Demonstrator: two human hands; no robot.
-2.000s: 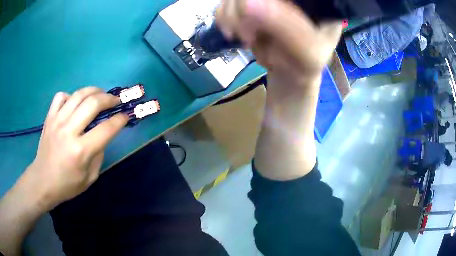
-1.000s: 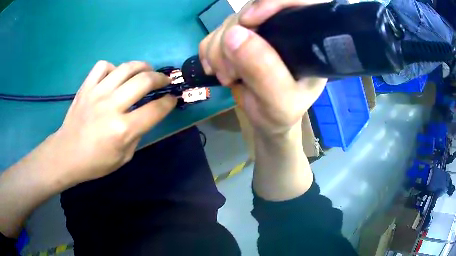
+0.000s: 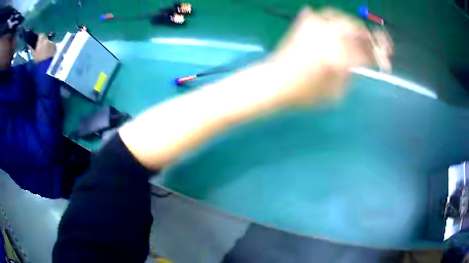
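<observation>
My left hand (image 3: 334, 56) is stretched over the green mat (image 3: 308, 169) at the upper right of centre. It is strongly blurred, and whether its fingers hold anything cannot be told. A cable assembly with paired, bright-faced end connectors (image 3: 177, 14) lies at the far top. A red and blue cable end (image 3: 186, 80) lies beyond my forearm, its thin dark lead running right behind the arm. Another red and blue end (image 3: 372, 16) lies beyond my hand. My right hand and the screwdriver are out of the picture.
The screw feeder (image 3: 455, 200) is cut off by the right edge. Another grey-white box (image 3: 85, 64) with a yellow label stands on the bench at left. A person in dark blue (image 3: 31, 118) is beside it at the left edge. The bench's near edge curves along the bottom.
The view has swung left along the bench. My left hand has left the paired connectors and reaches out over the mat. My right hand and screwdriver have gone out of view.
</observation>
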